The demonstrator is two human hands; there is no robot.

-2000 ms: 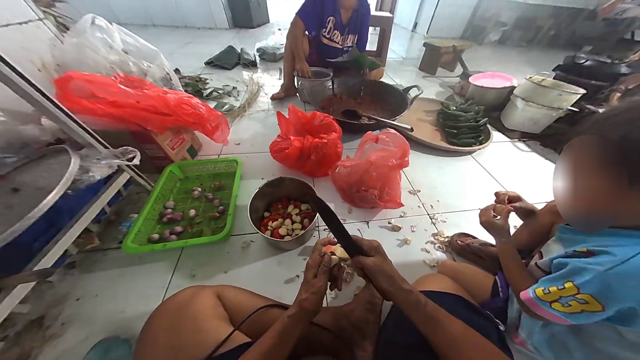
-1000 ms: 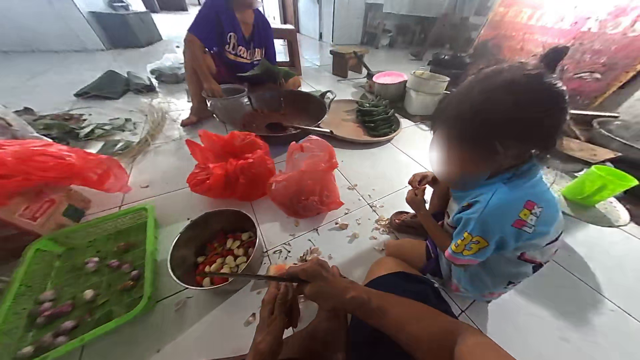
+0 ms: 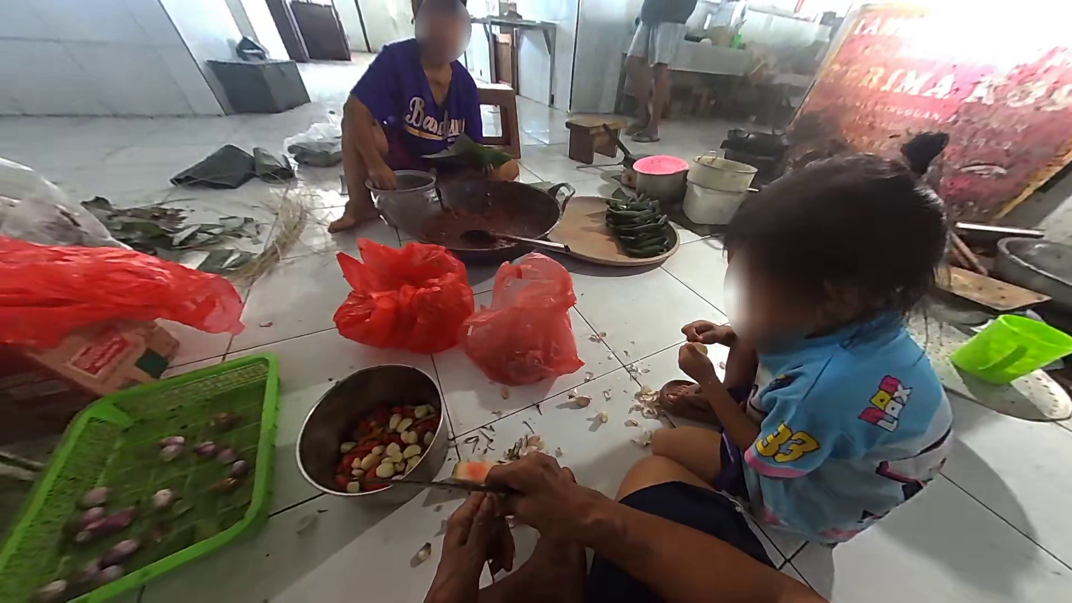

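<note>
My right hand [image 3: 540,494] grips a knife [image 3: 440,483] whose dark blade points left, its tip by the rim of a metal pot [image 3: 314,435]. Just below the blade, my left hand [image 3: 476,532] has its fingers bunched together; whether something is pinched in them is hidden. A small pale and reddish piece [image 3: 471,472] shows above the blade against my right hand. Peeled garlic cloves [image 3: 392,459] and red chilies [image 3: 377,429] lie in the pot. Left of it, a green plastic basket [image 3: 270,419] holds shallots [image 3: 163,497].
Red plastic bags [image 3: 406,297] stand beyond the pot. Farther back, a person sits behind a large wok [image 3: 502,213], beside a round tray [image 3: 586,230] of green leaf-wrapped bundles [image 3: 638,226]. Another person sits close on my right. Garlic skins [image 3: 645,402] litter the tiles.
The view has swung right since the first frame. The knife, upright between my hands at first, now lies nearly level towards the pot.
</note>
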